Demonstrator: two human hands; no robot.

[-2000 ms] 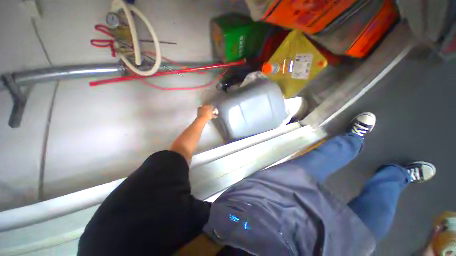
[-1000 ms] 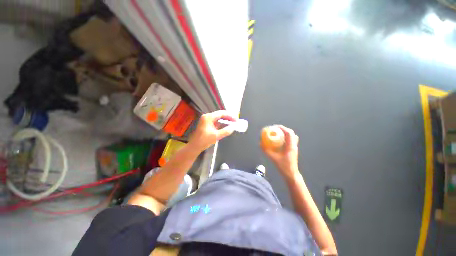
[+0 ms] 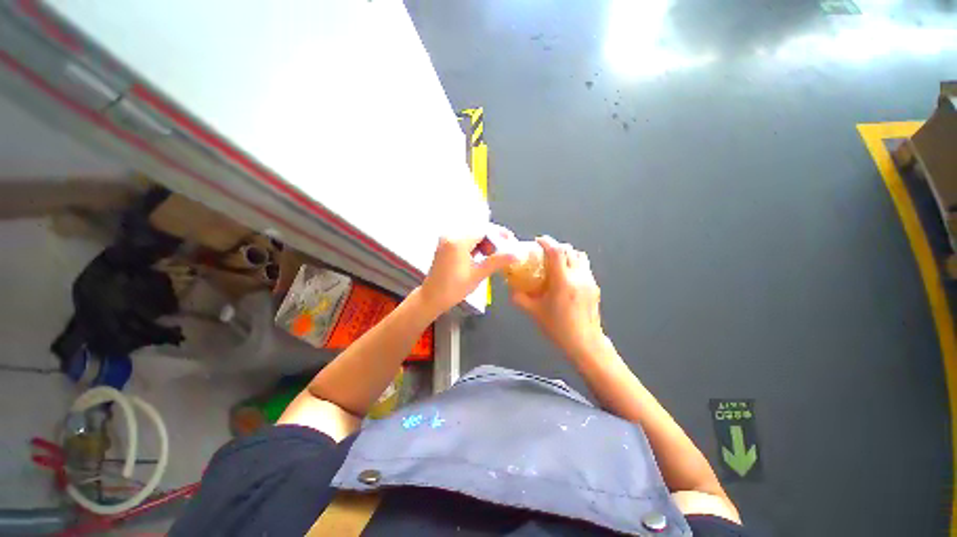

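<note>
My right hand [image 3: 568, 298] is shut around the amber glue bottle [image 3: 527, 269], held in front of my chest. My left hand [image 3: 458, 275] is beside it, with its fingers on the white nozzle cap [image 3: 498, 239] at the top of the bottle. The cap is partly hidden by the fingers, and I cannot tell whether it is seated on the bottle.
A large white panel [image 3: 304, 94] with red-lined edges stands at the left. Below it are the adhesive can [image 3: 314, 298], black material [image 3: 124, 294], a pale hose [image 3: 154, 451] and a green container [image 3: 271, 407]. A yellow line [image 3: 915, 241] and a green arrow sign [image 3: 737, 441] mark the grey floor.
My hands have come together, bringing the cap and bottle from apart to touching. The white panel now covers more of the view, and the cabinet contents sit lower.
</note>
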